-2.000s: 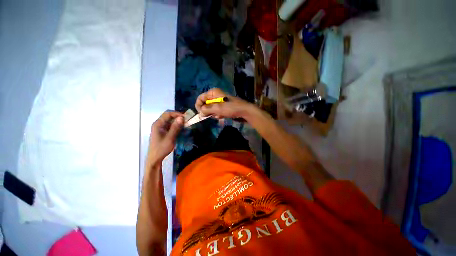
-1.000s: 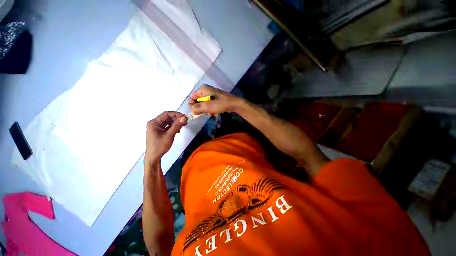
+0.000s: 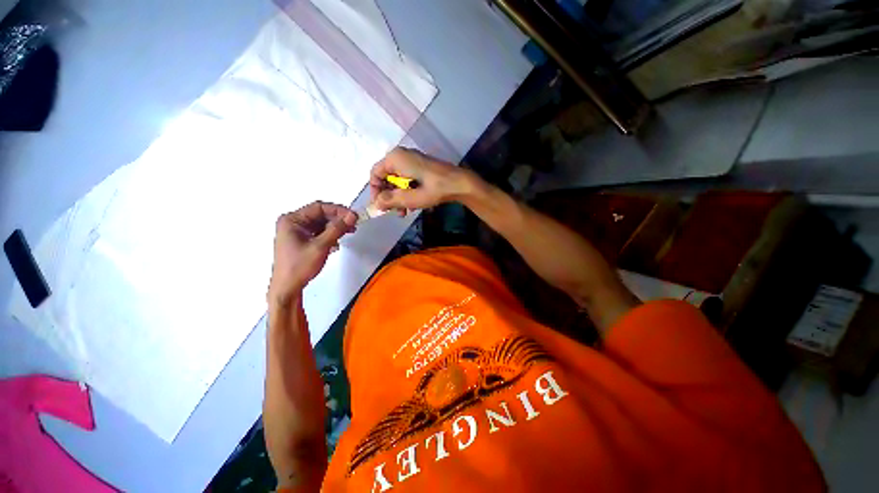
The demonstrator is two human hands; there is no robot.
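Observation:
My left hand point(image 3: 313, 241) pinches one end of a small pale strip point(image 3: 366, 214), which looks like the tape measure, above the edge of the white sheet. My right hand point(image 3: 414, 183) holds the strip's other side close by, with a yellow pen point(image 3: 400, 181) with a black end kept in its fingers. The two hands are nearly touching. The large white sheet point(image 3: 193, 260) lies creased on the table. A clear pinkish ruler point(image 3: 357, 67) lies across its far end. How much of the strip is inside the fingers is hidden.
The pink garment point(image 3: 48, 433) lies at the near left of the pale table point(image 3: 116, 58). A black phone point(image 3: 27, 268) lies by the sheet's left edge. A dark lump point(image 3: 29, 87) is at the far left. A dark bar point(image 3: 578, 72) and boxes point(image 3: 713, 236) are at the right.
The view has turned, bringing the ruler, dark bar and more of the pink garment into sight. Both hands still hold the strip close together, now over the sheet's edge.

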